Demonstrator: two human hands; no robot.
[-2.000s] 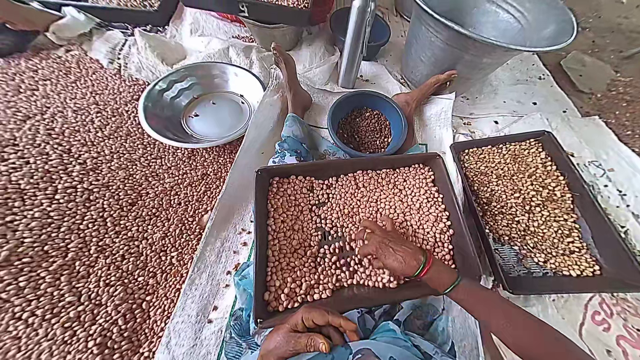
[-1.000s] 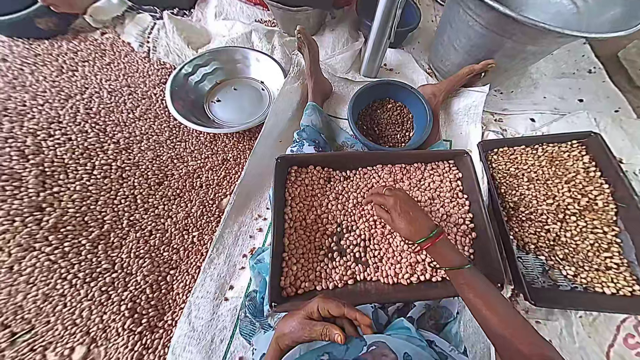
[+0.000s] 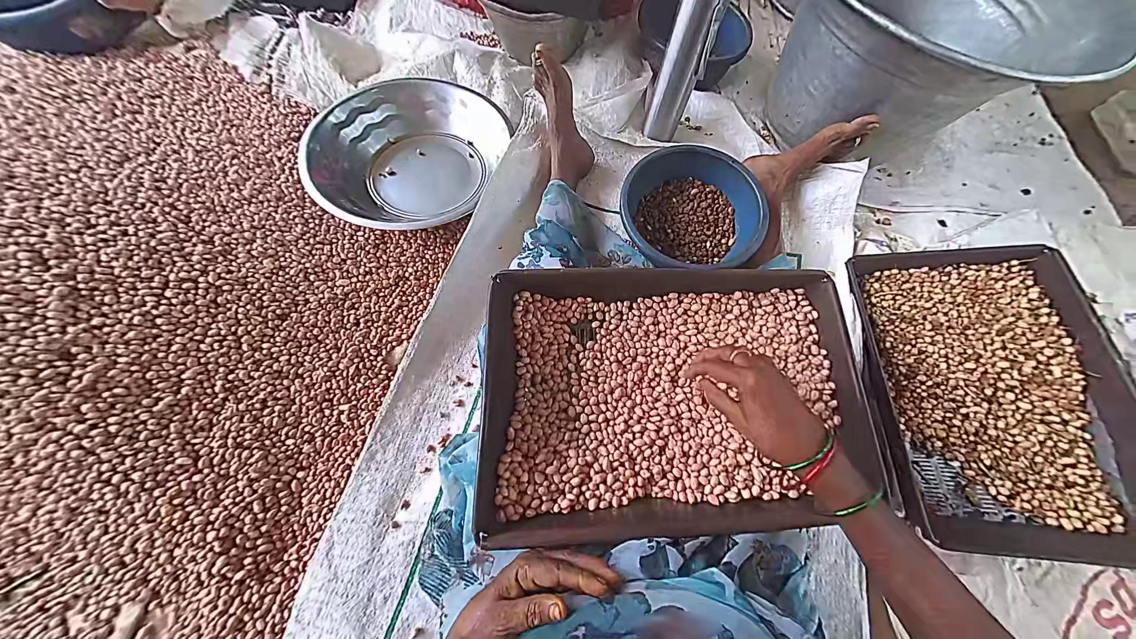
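A dark rectangular tray [image 3: 683, 282] lies across my lap, spread with pinkish shelled peanuts [image 3: 648, 390]. My right hand [image 3: 754, 399], with green and red bangles at the wrist, is over the right part of these peanuts, fingertips bent down at them; whether it pinches any is hidden. My left hand [image 3: 541, 593] rests on the blue floral cloth [image 3: 674, 595] below the tray's near edge, fingers loosely curled, nothing seen in it. Beyond the tray, between my feet, a blue plastic bowl [image 3: 754, 191] holds darker, reddish-brown kernels [image 3: 686, 220].
A heap of peanuts [image 3: 195, 337] covers the left side. Beside it stands a steel basin [image 3: 426, 173] with a few bits inside. Another tray [image 3: 1021, 537] of yellowish-brown kernels lies at right. A large metal tub [image 3: 843, 84], a metal post [image 3: 683, 71] and a dark blue bucket [image 3: 729, 40] stand behind.
My right hand has stayed over the tray, shifting among the peanuts. The bare gaps seen mid-tray earlier are covered; a small gap shows near the upper left. My left hand remains on the cloth.
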